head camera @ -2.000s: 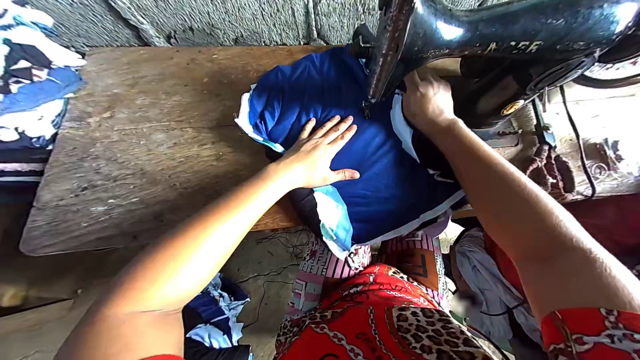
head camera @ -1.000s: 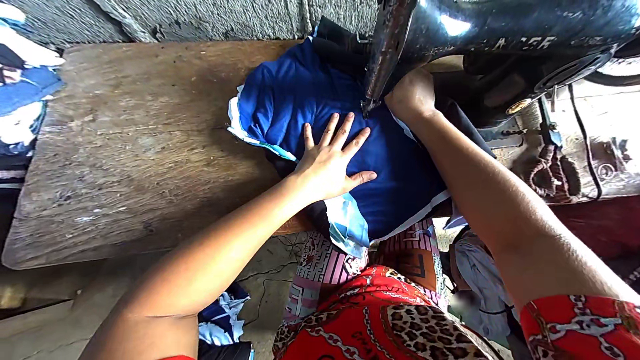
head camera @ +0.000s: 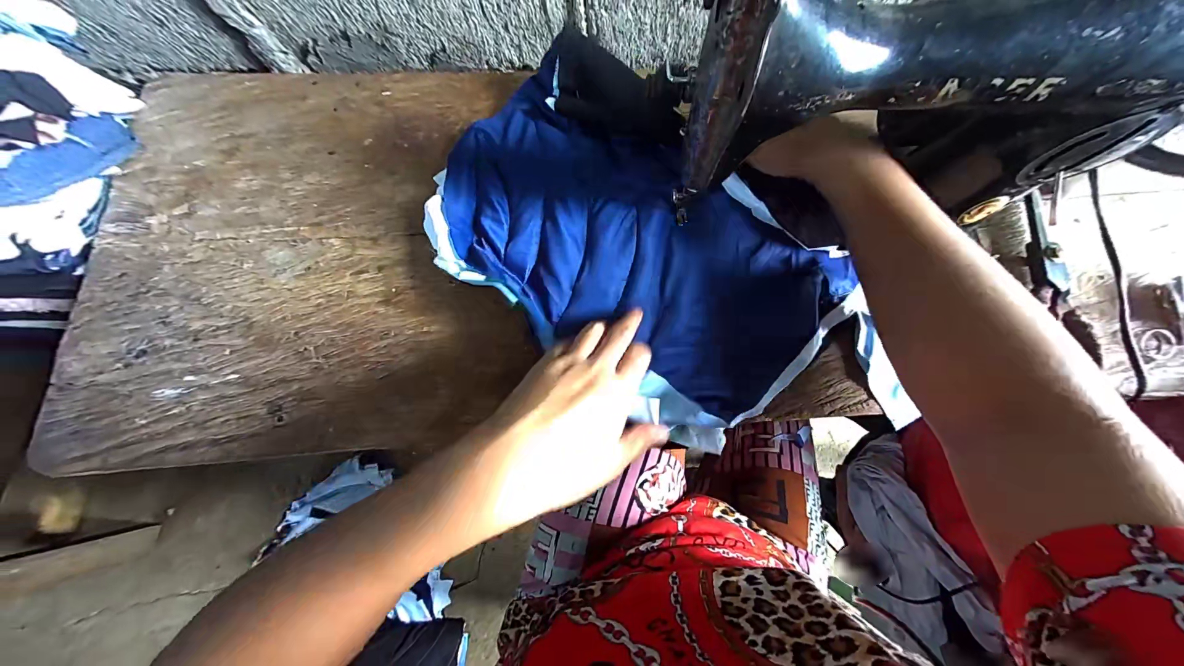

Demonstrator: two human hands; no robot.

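Observation:
Blue fabric [head camera: 592,213] with white and light-blue edges lies puckered across the wooden sewing table, under the needle and presser foot [head camera: 682,205] of a black sewing machine [head camera: 925,55]. My left hand [head camera: 583,416] is at the fabric's near edge, fingers slightly apart, with nothing gripped. Behind the needle, under the machine arm, my right hand [head camera: 809,148] rests at the fabric's far right part; its fingers are mostly hidden, so its grip does not show. A black piece of fabric [head camera: 606,88] lies at the back beside the machine head.
The wooden tabletop [head camera: 268,268] extends left, against a rough grey wall [head camera: 416,32]. A pile of cloth pieces [head camera: 51,139] stands at the far left. More scraps [head camera: 338,495] lie below the table. A black cable [head camera: 1115,277] hangs at the right.
My left hand has moved from the middle of the blue fabric back toward its near edge. The fabric has shifted and now shows more folds left of the needle.

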